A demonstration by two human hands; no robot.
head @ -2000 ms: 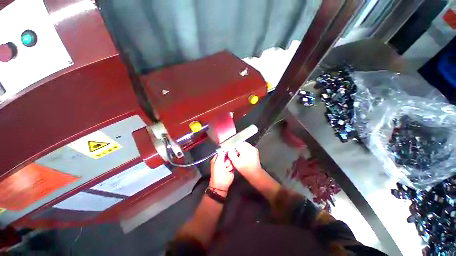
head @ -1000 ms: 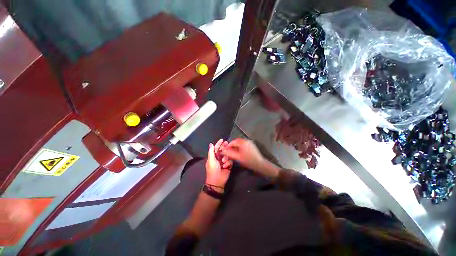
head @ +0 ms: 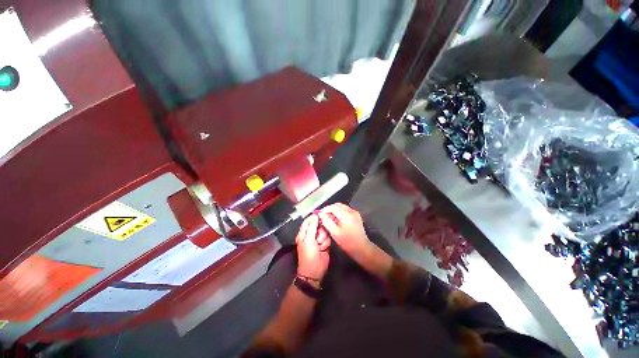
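My left hand (head: 312,246) and my right hand (head: 343,226) are together just below the pale bar (head: 321,196), beside the pink belt (head: 300,179) of the red machine (head: 259,126). Their fingertips meet around a small dark red piece (head: 319,212), of which only a little shows. The fingers of my left hand are curled, and what lies in its palm is hidden. Which hand bears the piece is hard to tell; the fingers of both touch it. A heap of dark red pieces (head: 438,240) lies on the lower metal surface to the right.
Piles of small shiny metal parts (head: 462,133) lie on the steel table (head: 466,205) at right, around an open clear plastic bag (head: 522,183) holding more. A curved cable (head: 260,240) runs left of my hands. Yellow knobs (head: 254,183) sit on the machine arm. Blue-grey curtain hangs behind.
One second ago my hands were apart from the bar, with my right fingers over my open left palm. Now they are together at the bar. The view has also shifted.
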